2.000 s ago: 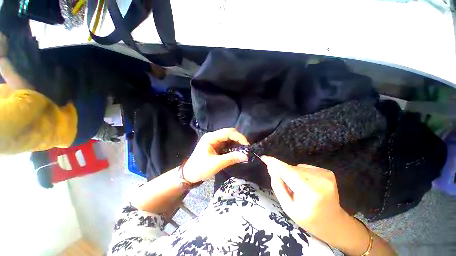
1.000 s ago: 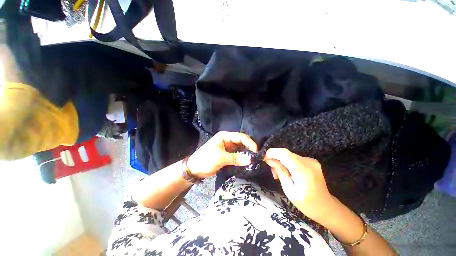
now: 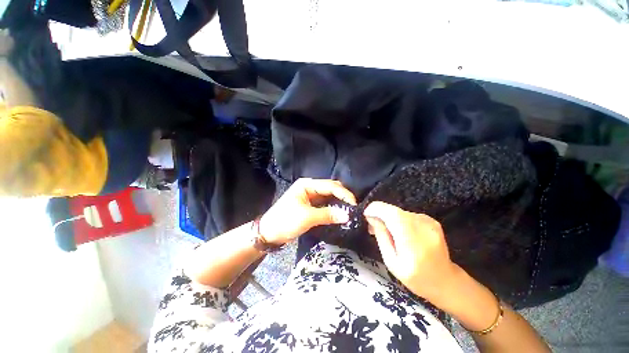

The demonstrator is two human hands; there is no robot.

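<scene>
A large black garment [image 3: 455, 186] lies over my lap, with rough speckled outer cloth and smooth lining. My left hand [image 3: 300, 212] pinches its speckled trimmed edge [image 3: 353, 216] between thumb and fingers. My right hand [image 3: 412, 249] is right beside it, thumb and fingertips closed together at the same edge. Whether a needle or thread is between the right fingertips is too small to tell. Light stitch-like lines run down the garment's right part.
A white table [image 3: 386, 34] crosses the top, with dark straps [image 3: 234, 41] hanging over its edge. A person in a yellow top [image 3: 52, 155] sits at left. A red stool [image 3: 114, 215] and a blue basket [image 3: 185, 207] with black cloth stand on the floor at left.
A thin needle-like line seen at my right fingertips two seconds ago no longer shows. My right hand has moved in close to the edge and left hand. The garment lies nearly the same.
</scene>
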